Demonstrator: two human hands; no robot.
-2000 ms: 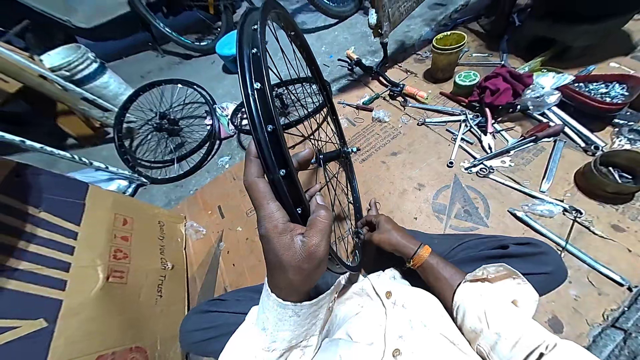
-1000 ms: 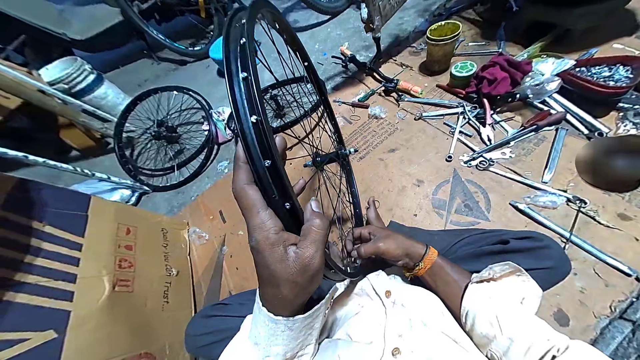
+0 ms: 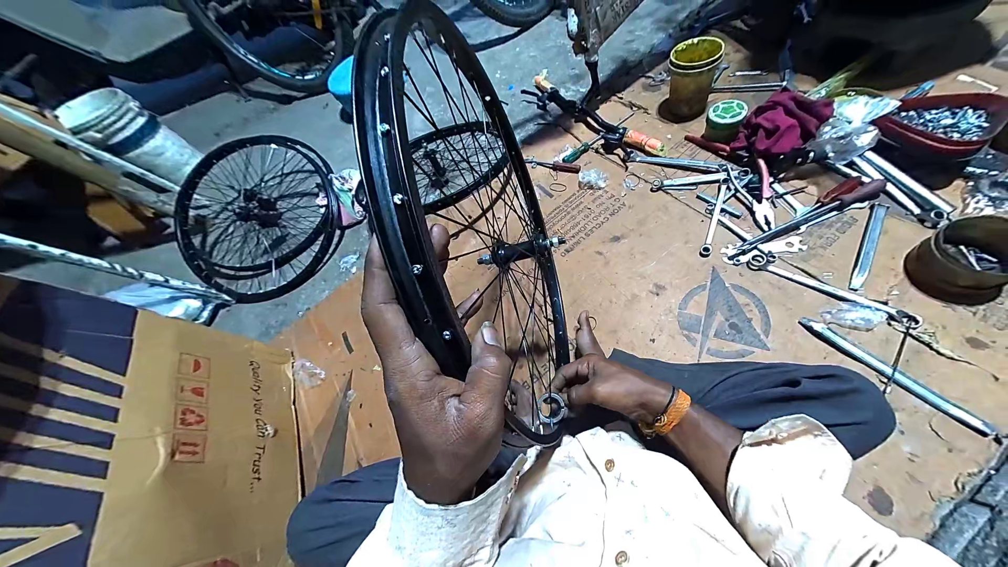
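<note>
A black spoked bicycle wheel (image 3: 383, 150) without a tyre stands upright, slightly tilted, over my lap. Its near rim rests in my left hand (image 3: 449, 394), with the thumb on one side and fingers wrapped behind. The hub (image 3: 516, 252) with its threaded axle sits at mid-wheel. Low on the wheel, my right hand (image 3: 606, 386) pinches a round metal spoke wrench (image 3: 552, 406) at the spokes beside the rim. Parts of the right fingers are hidden behind the spokes.
More spoked wheels (image 3: 256, 216) lie on the floor at left, near a white bucket (image 3: 126, 130) and a printed cardboard box (image 3: 197, 441). Spanners (image 3: 713, 220), pliers (image 3: 762, 201), a maroon cloth (image 3: 780, 122), tins (image 3: 693, 79) and a red bowl of small metal parts (image 3: 941, 118) cover the cardboard at right.
My right fingers have shifted slightly at the spokes, and the round tool there now shows more clearly. The left hand still holds the rim.
</note>
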